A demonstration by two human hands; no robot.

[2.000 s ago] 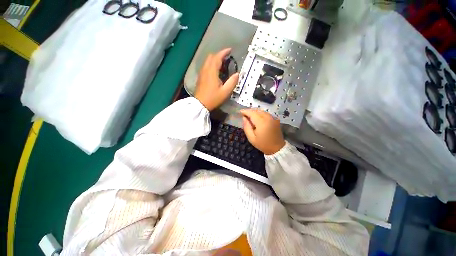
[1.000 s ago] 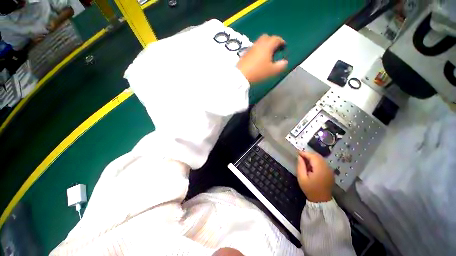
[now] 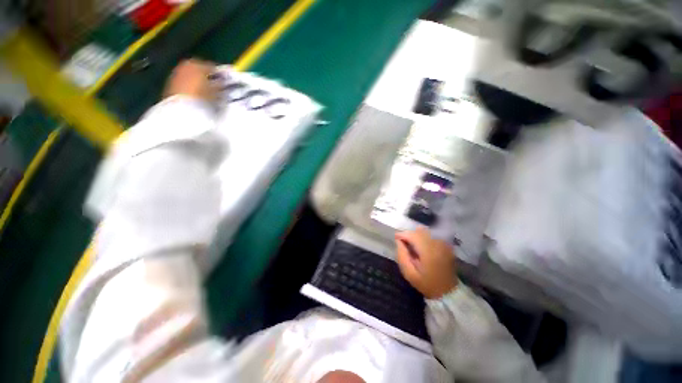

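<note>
The frame is blurred. My left hand [image 3: 193, 79] is at the far left corner of the left foam stack [image 3: 258, 146]. Its fingertips are on a small black ring [image 3: 218, 78] at the left end of a row of black rings [image 3: 258, 99]. My right hand [image 3: 428, 262] has its fingers curled, with nothing visible in them, at the near edge of the metal plate [image 3: 472, 202]. Just beyond it is the black fixture [image 3: 431, 198], lit purple-white. Whether a ring sits in the fixture is too blurred to tell.
A keyboard [image 3: 370, 284] lies below the plate. A thick white foam stack [image 3: 576, 209] with dark rings stands at right. The laser head's dark underside [image 3: 512, 103] hangs above the plate's far side. A green belt [image 3: 329, 82] and yellow post [image 3: 63, 93] are at left.
My left hand has moved with the black ring from the row's right end to its left end. My right hand stays by the plate. The camera view has shifted.
</note>
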